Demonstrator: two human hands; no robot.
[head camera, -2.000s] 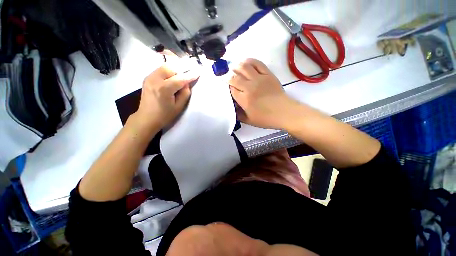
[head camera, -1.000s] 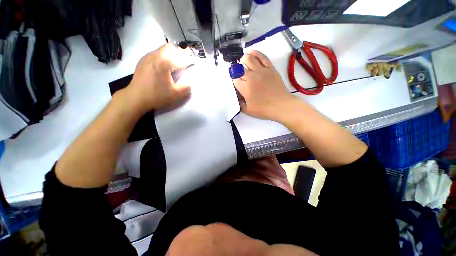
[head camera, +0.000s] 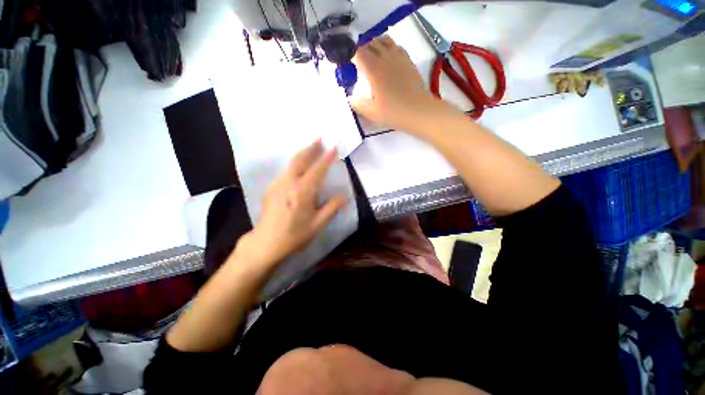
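A white panel (head camera: 270, 123) lies from under the sewing machine head (head camera: 309, 19) down over the table's front edge, with a black panel (head camera: 202, 143) beneath it showing at both sides. My left hand (head camera: 298, 204) is over the lower part of the white panel, fingers spread, slightly blurred; it grips nothing visible. My right hand (head camera: 390, 81) is beside the blue knob (head camera: 346, 75), at the panel's right edge; its fingertips are partly hidden, so its hold cannot be told.
Red-handled scissors (head camera: 469, 77) lie right of the needle. A small parts tray (head camera: 634, 100) is far right. Striped layered pieces (head camera: 50, 108) and a black fabric pile (head camera: 151, 35) are at left. A phone (head camera: 464, 264) and blue crate (head camera: 630, 197) are below the table.
My left hand has left the needle area and moved down toward me over the white panel, its fingers opening. My right hand has moved slightly up beside the knob.
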